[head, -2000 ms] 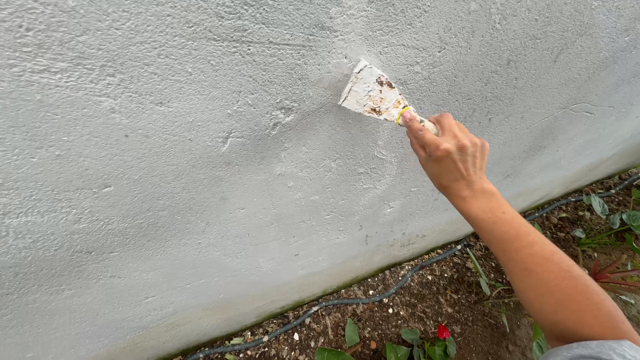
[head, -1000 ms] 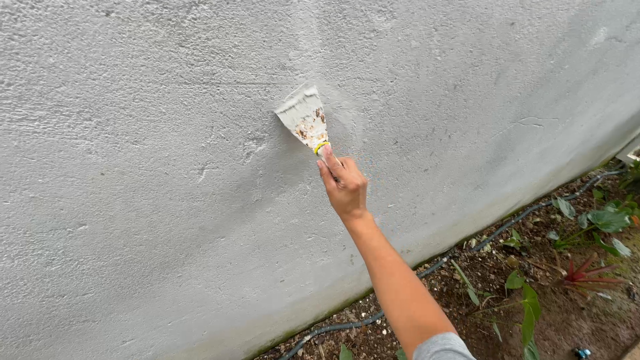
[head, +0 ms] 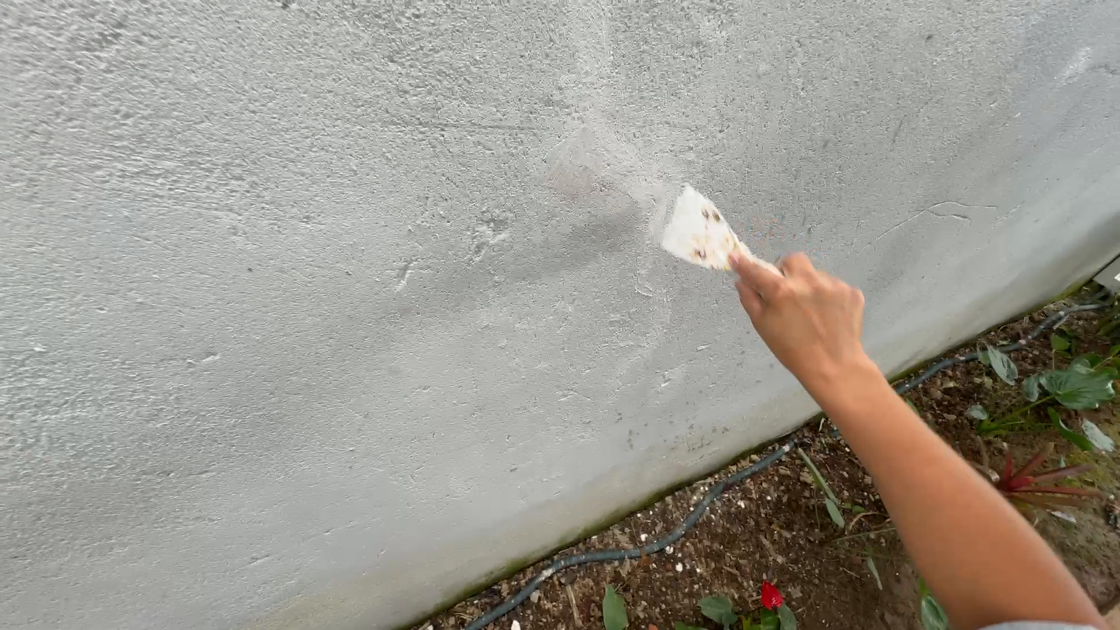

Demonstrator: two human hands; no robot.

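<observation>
My right hand (head: 805,311) is closed around the handle of a putty knife (head: 703,232), its index finger stretched toward the blade. The blade is coated white, with rusty brown spots, and its edge lies at the rough grey plastered wall (head: 367,350). Just left of the blade, a smoother, paler smear (head: 599,166) shows on the wall, and a faint light streak runs up from it. My left hand is out of the frame.
A dark hose (head: 647,549) runs over the soil along the wall's foot. Leafy plants (head: 1076,385), a reddish spiky plant (head: 1037,479) and a red flower (head: 771,596) grow at the lower right.
Since a second ago, my right hand has moved the putty knife rightward and down along the wall, and the blade has turned from pointing up to pointing left. The smear it covered now shows.
</observation>
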